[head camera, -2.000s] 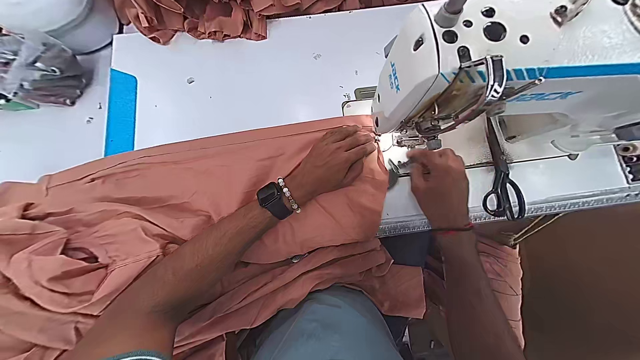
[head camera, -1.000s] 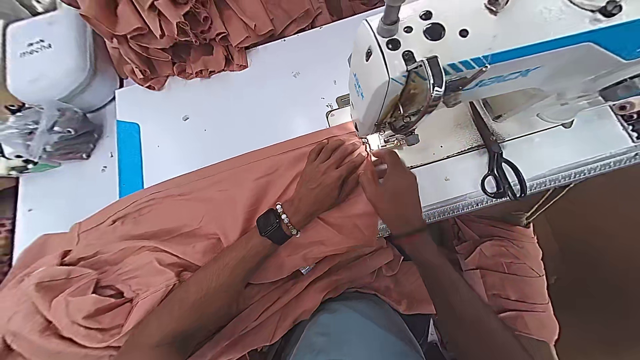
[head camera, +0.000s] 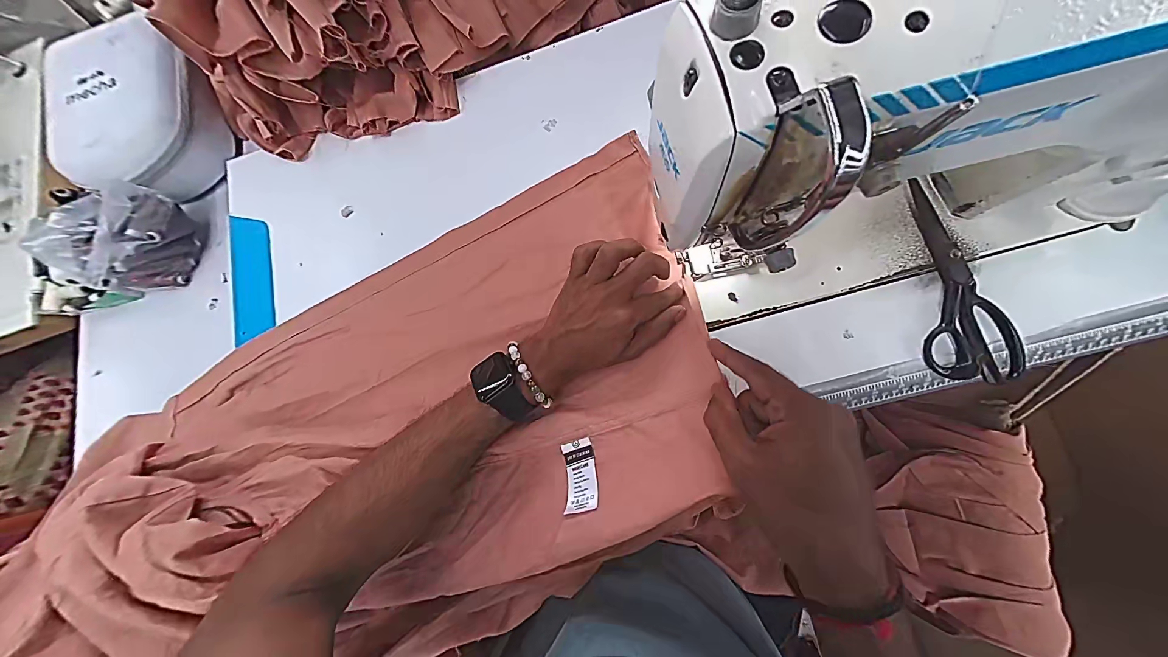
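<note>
A salmon-coloured cloth garment (head camera: 438, 319) lies across the white sewing table, its right edge under the presser foot (head camera: 716, 260) of a white Jack sewing machine (head camera: 698, 119). My left hand (head camera: 616, 306), with a watch and a bead bracelet at the wrist, rests on the cloth just left of the foot, fingers bent. Below the foot, my right hand (head camera: 785, 447) has the cloth's right edge between thumb and fingers. A white care label (head camera: 579, 476) with writing lies on the garment between my forearms.
Black-handled scissors (head camera: 958, 292) lie on the table right of the foot. More salmon cloth (head camera: 319, 64) is heaped at the back, and another bunch (head camera: 958, 520) hangs at the front right. A white case (head camera: 119, 105) and a plastic bag of small items (head camera: 119, 237) stand at the left.
My right hand has moved from beside the presser foot down along the cloth's edge. More of the cloth now extends behind the foot, and the care label has come into view.
</note>
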